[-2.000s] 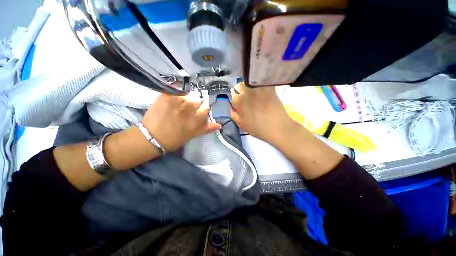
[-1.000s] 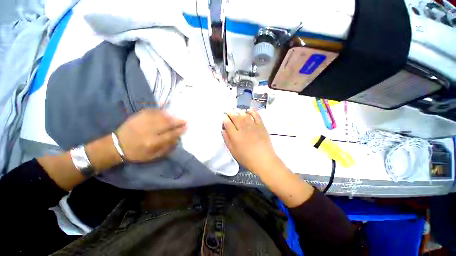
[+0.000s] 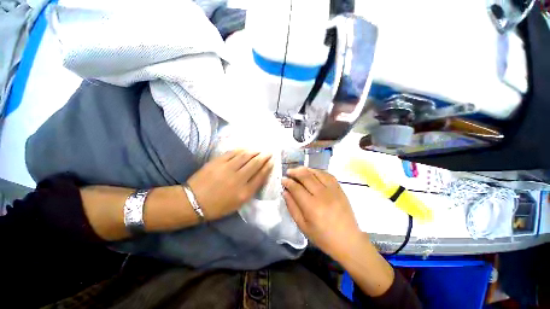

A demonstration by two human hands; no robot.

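A white fabric piece [image 3: 271, 211] with a curved, bound lower edge lies between my hands, below the needle area of the white sewing machine [image 3: 295, 45]. My left hand [image 3: 232, 181] lies flat on it from the left, fingertips just below the needle area. My right hand [image 3: 316, 208] rests at its right edge, fingers bent down on it. Whether the fingers pinch the cloth cannot be told. The dark grey garment [image 3: 102, 139] spreads left and under my left forearm. Light ribbed fabric [image 3: 181, 114] lies above it. Glare hides the stitching point.
Yellow snips [image 3: 410, 202] with a black band and cord lie right of my right hand. Farther right are white thread loops [image 3: 485, 214]. A measuring tape [image 3: 386, 244] runs along the table's front edge. A blue bin [image 3: 452, 280] stands below. Machine knob [image 3: 395, 134] overhangs the right side.
My left hand has moved right onto the white piece, close to my right hand. The view has shifted, and a shiny curved machine part now shows large above the needle area.
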